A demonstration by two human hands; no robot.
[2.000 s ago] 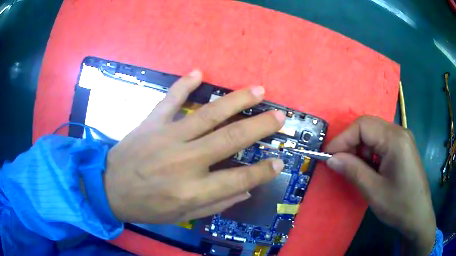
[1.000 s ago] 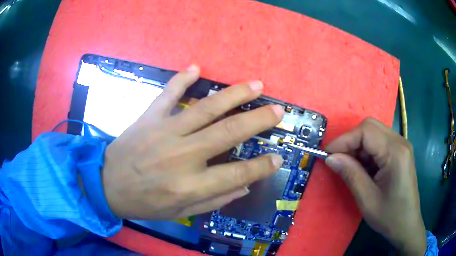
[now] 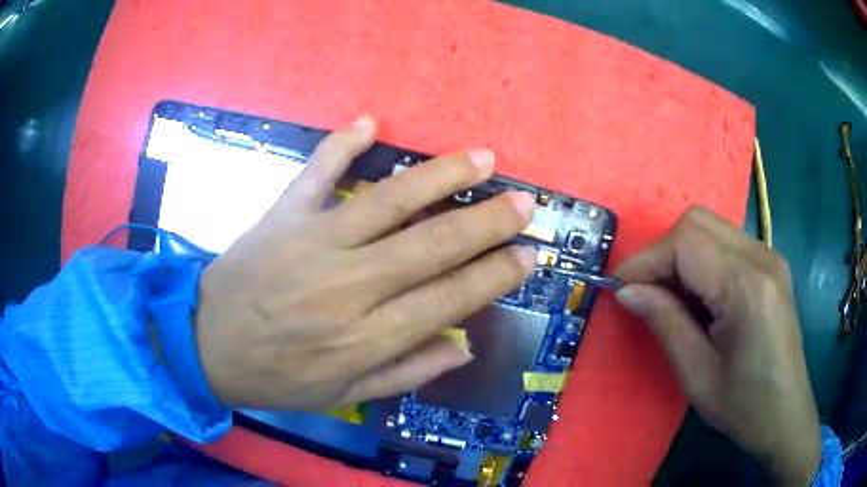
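The opened tablet (image 3: 314, 138) lies insides up on the red foam pad (image 3: 589, 76). My left hand (image 3: 352, 285) lies flat over its middle with fingers spread at the tips, one fingertip beside a small connector (image 3: 548, 258) on the board's upper edge. It hides part of the blue mainboard (image 3: 447, 428) and the battery (image 3: 223, 185). My right hand (image 3: 727, 323), at the tablet's right edge, pinches thin metal tweezers (image 3: 591, 277) between thumb and forefinger. Their tip points left to the connector. Whether a flex cable is under the fingertip cannot be told.
A dull yellow stick (image 3: 763, 195) lies just beyond the pad's right edge. A golden bunch of flex cables (image 3: 853, 228) lies farther right on the dark green bench (image 3: 665, 27). A thin cord loops by my left wrist, near the tablet's left edge.
The left hand's lower fingertip has moved up to the connector, baring more of the metal shield and a yellow tape strip. The tablet, right hand and tweezers have shifted slightly up.
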